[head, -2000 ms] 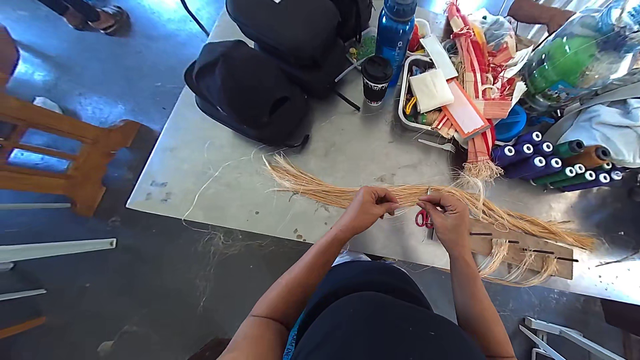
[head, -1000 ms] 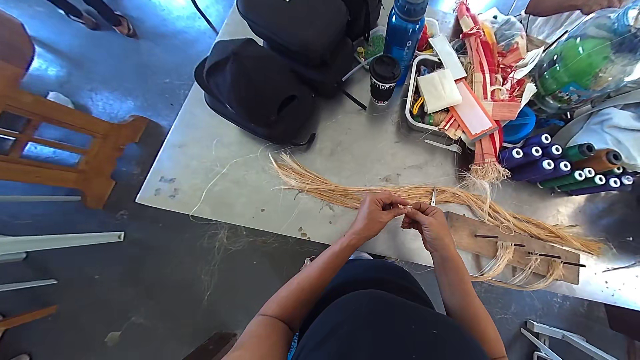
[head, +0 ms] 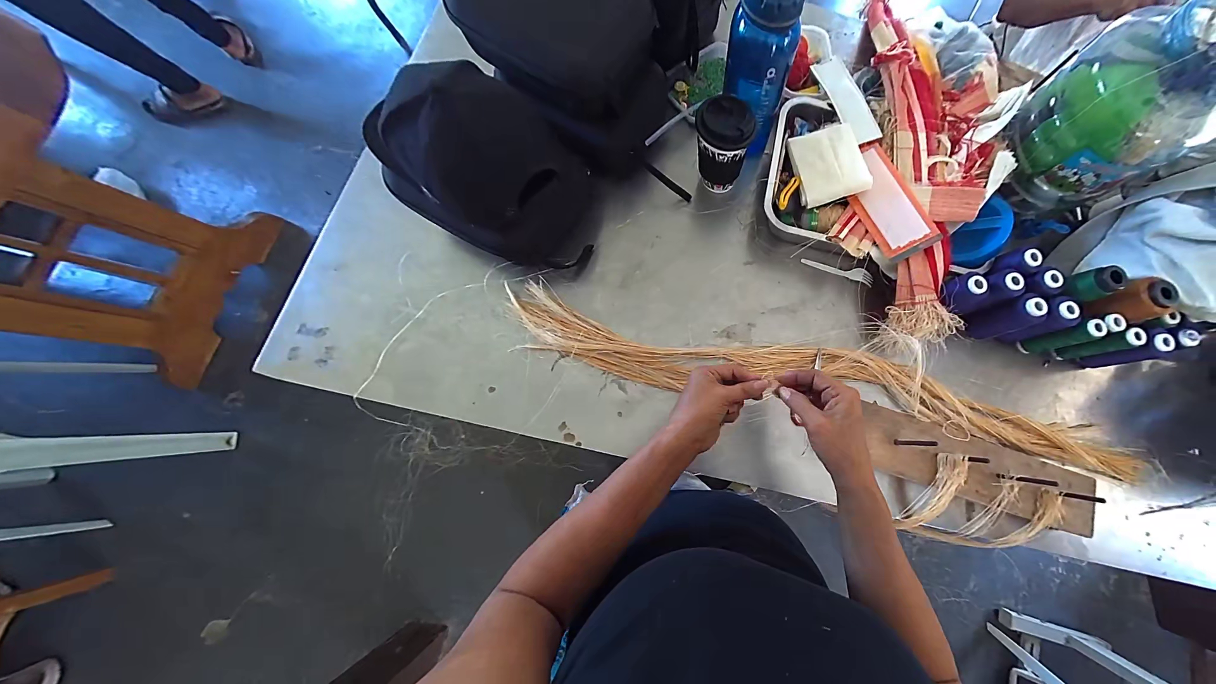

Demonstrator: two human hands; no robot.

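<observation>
My left hand (head: 717, 404) and my right hand (head: 822, 408) meet fingertip to fingertip over the near edge of the metal table (head: 446, 361). Both pinch fine pale fiber strands between thumb and forefinger. Just beyond them a long bundle of straw-colored fibers (head: 627, 356) lies across the table. To the right of my right hand is a wooden board (head: 978, 465) with dark metal pins, and looped fiber tufts (head: 940, 489) hang from it. A thin metal tip shows beside my right hand; the rest of that tool is hidden.
A black cap (head: 475, 161), black bag (head: 579, 57), lidded cup (head: 724, 142) and blue bottle (head: 762, 66) stand beyond the fibers. Farther right are a plastic tub (head: 774, 204), red woven strips (head: 912, 142), thread spools (head: 1026, 313) and a large plastic bottle (head: 1092, 114). A wooden chair (head: 190, 285) is at left.
My hands were apart two seconds ago and are now together at the fingertips. The red scissor handles seen then beside my right hand no longer show.
</observation>
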